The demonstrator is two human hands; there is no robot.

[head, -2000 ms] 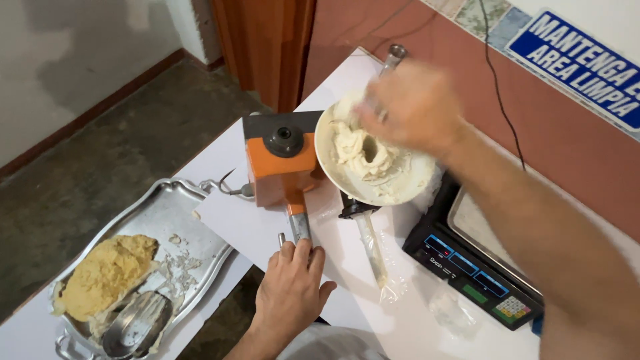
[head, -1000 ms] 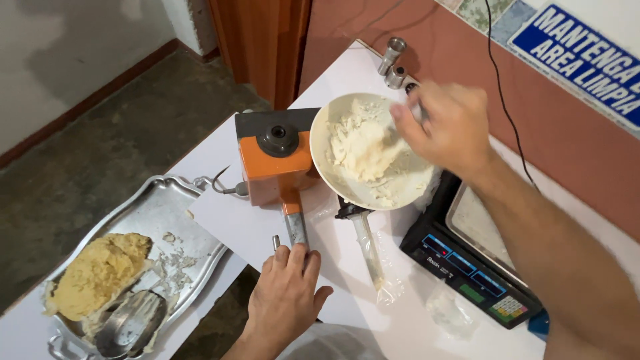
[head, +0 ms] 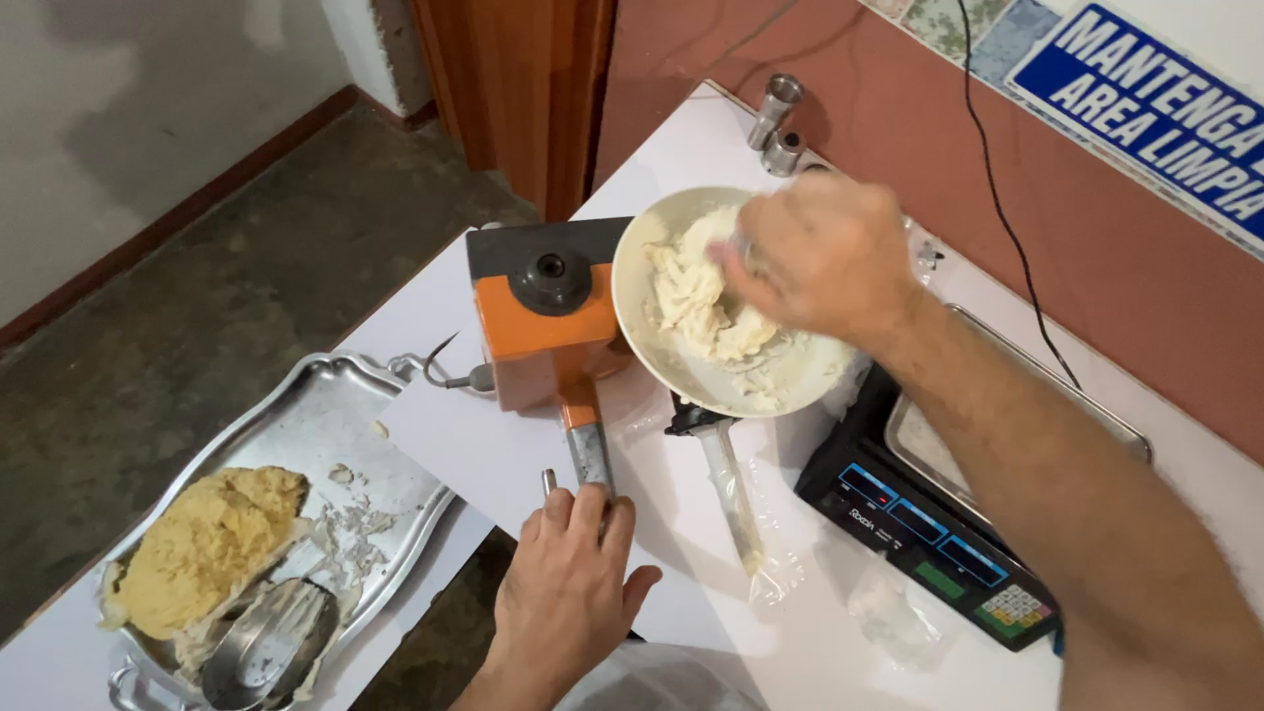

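Note:
My right hand [head: 825, 262], blurred by motion, is closed over a round cream-coloured bowl [head: 637, 341] on what seems to be a utensil handle, mostly hidden by my fingers. Pale, soft dough-like paste [head: 691, 306] lies in the bowl. The bowl sits right of an orange and dark grey machine [head: 543, 331], above a black fitting with a clear tube [head: 731, 484]. My left hand [head: 573, 563] rests with its fingertips on the end of the machine's grey metal arm [head: 590, 459], beside a small metal pin [head: 548, 481].
A silver tray [head: 286, 405] at left holds yellow dough [head: 212, 543] and a metal oval cutter or scoop [head: 269, 642]. At right stands a black digital scale [head: 918, 533] with a metal pan. Metal cups [head: 775, 109] stand at the back, and crumpled clear plastic [head: 894, 612] lies in front.
My right hand has moved about over the bowl, and the paste has changed shape, spread out earlier and now more heaped. My left hand has stayed at the machine's arm.

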